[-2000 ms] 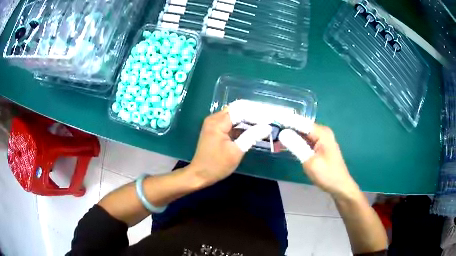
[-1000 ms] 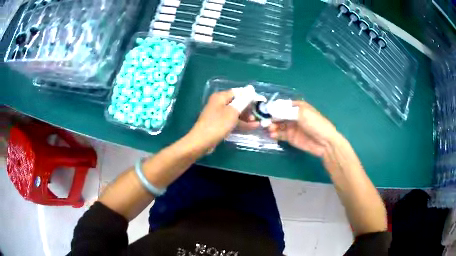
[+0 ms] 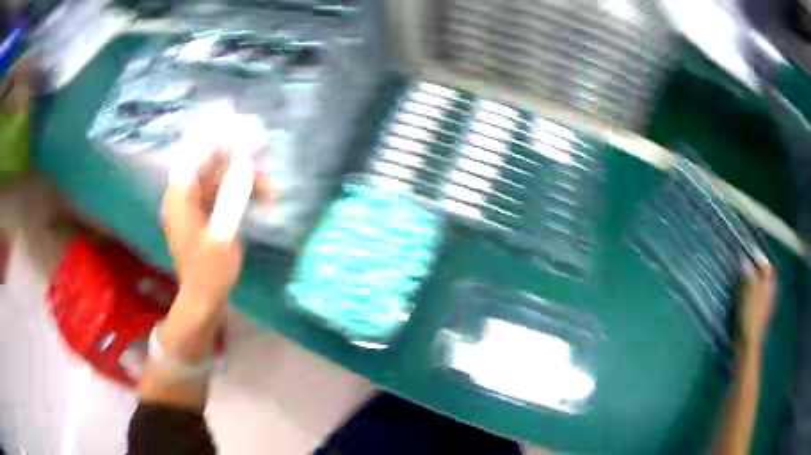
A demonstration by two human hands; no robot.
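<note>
The picture is blurred by motion. My left hand [image 3: 206, 213], with white finger cots, is over the stacked clear parts trays [image 3: 293, 107] at the left; whether it holds anything cannot be told. My right hand [image 3: 756, 289] is at the right side of the angled clear finished-piece tray [image 3: 689, 240], small and blurred, and its fingertips are unclear. The small clear work tray [image 3: 453, 311] lies at the front centre with a bright white pad [image 3: 520, 363] in it.
The tub of turquoise rings [image 3: 366, 262] stands left of the work tray. White-headed rods [image 3: 480, 160] lie in rows in the middle tray [image 3: 569, 244]. A pale dividing strip [image 3: 640, 147] crosses behind. A red stool [image 3: 102, 307] stands at lower left.
My hands have parted from above the work tray, left hand to the stacked trays, right hand to the angled tray. The dark part they held between them is no longer visible. The view has shifted left.
</note>
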